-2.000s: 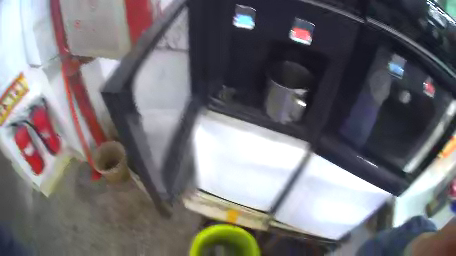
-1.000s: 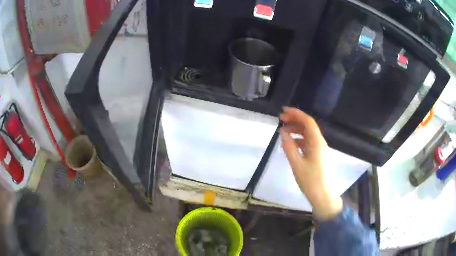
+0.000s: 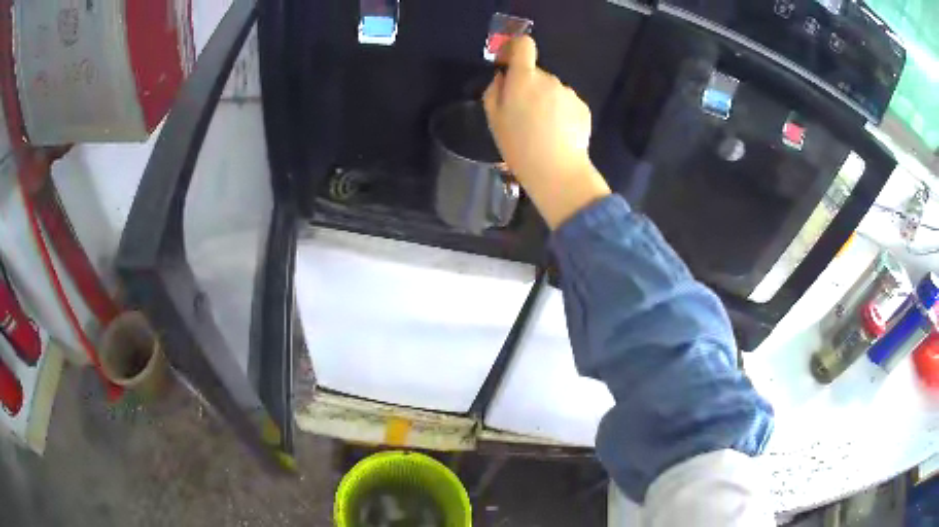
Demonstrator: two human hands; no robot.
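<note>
The water dispenser (image 3: 402,88) has its black door swung open at the left. My right hand (image 3: 541,129), in a blue sleeve, reaches up from the lower right, with its fingers curled and a fingertip on the red tap (image 3: 501,39). The blue tap (image 3: 378,23) is to its left, untouched. A steel-grey metal mug (image 3: 465,185) stands upright and uncovered on the dispenser ledge below the red tap, its handle on the right. My hand partly hides the mug's rim, and its contents cannot be seen. My left hand is not in view.
A second dispenser section (image 3: 710,196) with blue and red taps is at the right. A white surface (image 3: 813,443) there holds bottles (image 3: 860,319). A yellow-green basket (image 3: 404,494) and a brown bin (image 3: 132,350) stand on the floor. Red fire extinguishers (image 3: 15,329) are at far left.
My right hand has moved up and left from beside the mug to the red tap. The mug stays on the ledge. The view has shifted slightly to the right.
</note>
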